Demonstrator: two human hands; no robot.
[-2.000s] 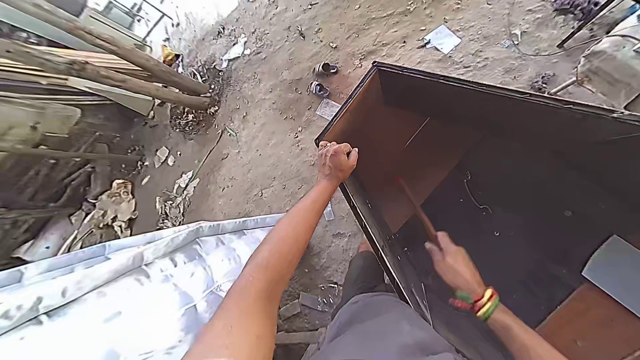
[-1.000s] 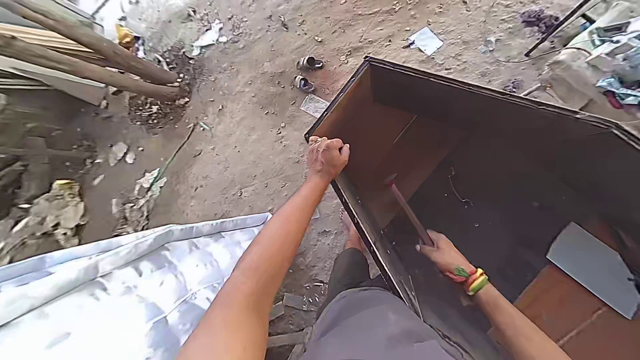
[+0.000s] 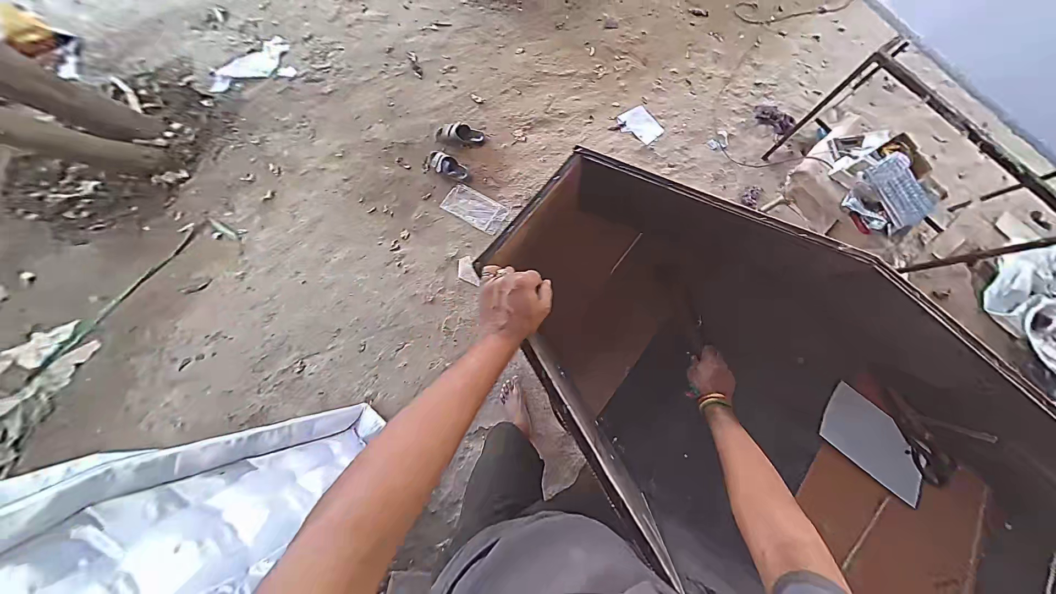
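A large open-topped box with dark panels (image 3: 742, 223) stands in front of me, its floor lined with brown and black sheets. My left hand (image 3: 516, 304) is closed over the box's near-left rim. Inside the box, my right hand (image 3: 711, 375), with coloured bands at the wrist, grips a dark, blurred stick-like tool (image 3: 691, 318), probably a hammer; its far end is hard to make out against the dark wall. A pale grey sheet piece (image 3: 873, 441) lies on the brown board (image 3: 916, 528) at the right, beside a dark coiled item (image 3: 932, 462).
A white quilted mattress (image 3: 181, 511) lies at lower left. Sandals (image 3: 450, 165), a clear plastic tray (image 3: 476, 208) and a white paper (image 3: 640, 124) are on the dirt ground. Wooden poles (image 3: 74, 107) stand at upper left; a metal frame (image 3: 949, 115) and a cluttered pile (image 3: 891, 181) are at right.
My right hand has reached farther into the box with the tool. The left hand stays on the rim. The view has shifted, showing more on the right.
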